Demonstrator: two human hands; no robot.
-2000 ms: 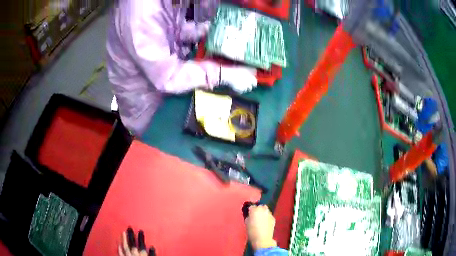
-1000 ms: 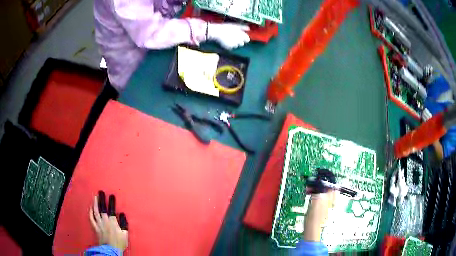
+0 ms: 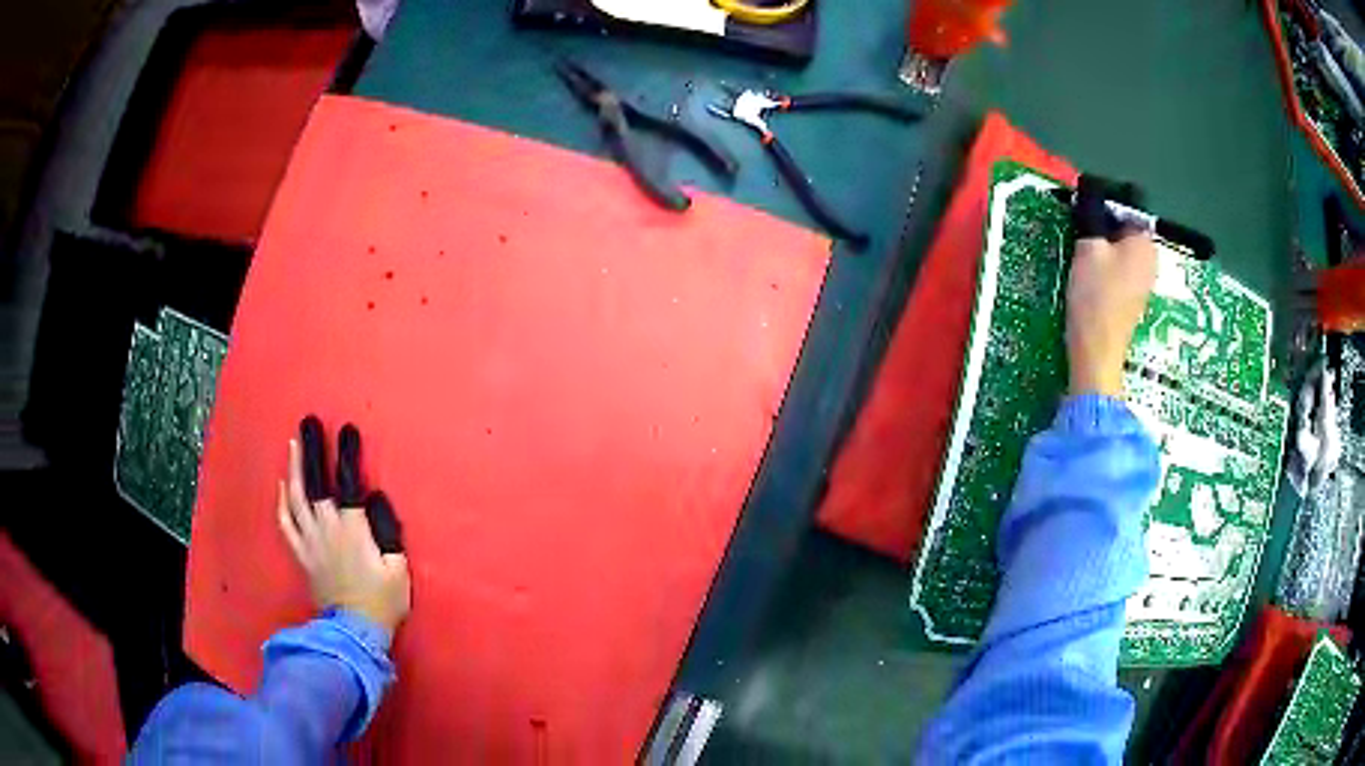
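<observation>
A large green circuit board (image 3: 1033,359) lies solder side up on a red foam pad (image 3: 913,404) at the right. My right hand (image 3: 1112,262), with black finger cots, is shut on a black and white marker pen (image 3: 1168,232) at the board's far end; whether the tip touches the board is hidden. My left hand (image 3: 344,531), with black cots on some fingers, rests palm down with fingers apart on a large red foam pad (image 3: 524,389) and holds nothing.
Dark pliers (image 3: 636,135) lie at the pad's far edge, beside side cutters (image 3: 764,112). A black parts tray (image 3: 779,38) is cut off at the top. A black tote (image 3: 142,165) with red lining stands at the left, with another board (image 3: 168,412) below it.
The view has moved down and right. My right hand has moved with the marker from the board's middle to its far end. My left hand stays on the red pad.
</observation>
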